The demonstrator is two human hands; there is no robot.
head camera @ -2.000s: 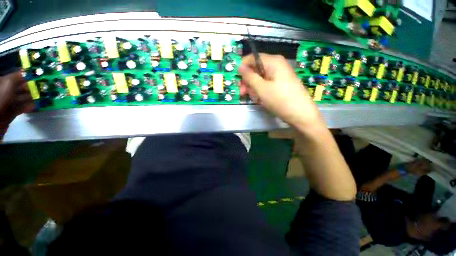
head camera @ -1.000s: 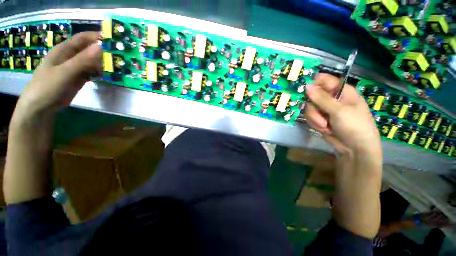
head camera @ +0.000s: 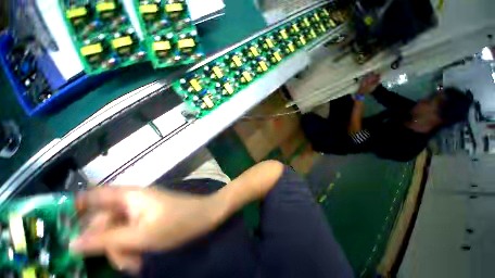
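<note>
A green PCB panel [head camera: 12, 214] with yellow-taped transformers is cut off by the lower left edge of the picture. It looks large and near, in front of the conveyor rail. My right hand [head camera: 130, 220] is at its right end, blurred, with thumb and fingers closed on the panel's edge. I cannot make out tweezers in this hand. My left hand is out of the picture, and so is the far end of the panel.
A long row of panels [head camera: 237, 70] lies on the conveyor, running to the upper right. The silver rail [head camera: 239, 100] curves along its near side. Spare panels [head camera: 103, 35] and a blue parts bin [head camera: 32, 106] are on the bench. A person [head camera: 401, 122] is at the right.
The view has swung to the right. The held panel has gone from the middle of the picture to the lower left and looks larger. My left hand has left the picture.
</note>
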